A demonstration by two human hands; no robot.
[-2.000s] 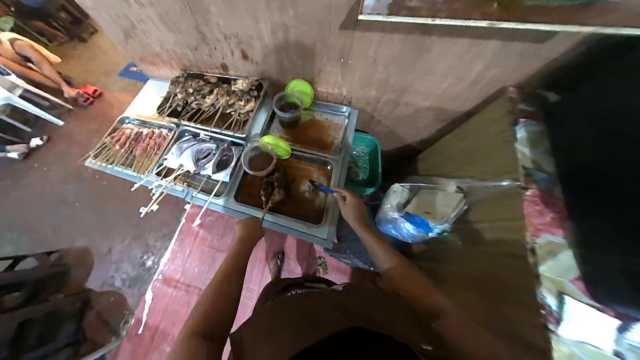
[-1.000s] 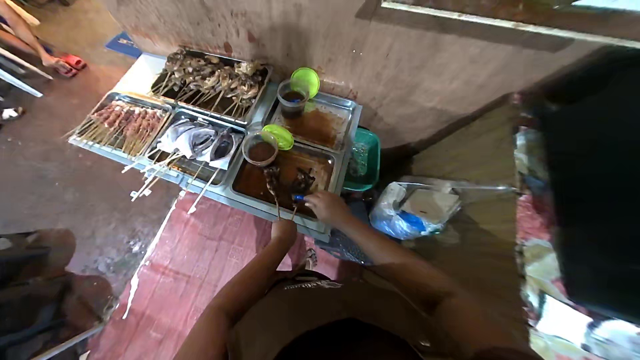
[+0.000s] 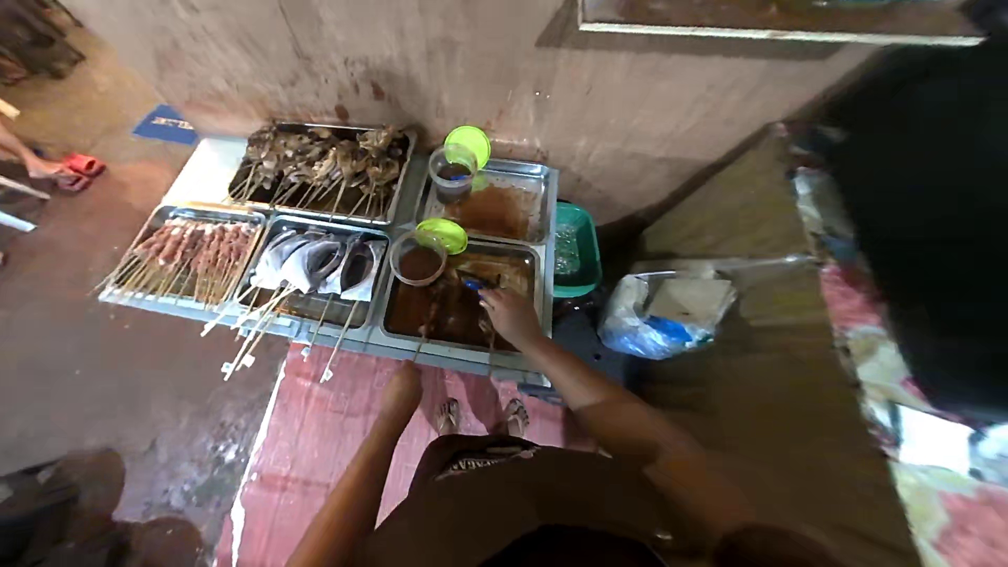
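My left hand [image 3: 402, 387] grips the lower end of a bamboo skewer [image 3: 418, 349], whose dark meat lies in the front metal tray [image 3: 387, 319] of brown sauce. Over that tray my right hand [image 3: 508, 313] holds a blue-handled brush [image 3: 473, 284]; its bristles are hard to make out. A second skewer [image 3: 492, 354] rests at the tray's right side, partly under my right hand. A clear tub of brown sauce [image 3: 418, 263] stands in the tray's back left corner, with a lime-green lid [image 3: 442, 235] beside it. Behind is another tub [image 3: 453, 172] with a green lid [image 3: 468, 146].
Left of the sauce trays are trays of raw meat skewers [image 3: 193, 256], skewered fish [image 3: 315, 261] and browned skewered pieces [image 3: 323, 169]. A green basin [image 3: 579, 248] and a plastic bag [image 3: 646, 319] lie to the right. A plywood wall [image 3: 441, 63] stands behind. A person's foot [image 3: 63, 175] shows far left.
My right hand and the blue-handled brush have moved up in the tray, away from the skewers' lower ends. Two skewers now lie apart in the sauce tray; one second ago their meat was closer together.
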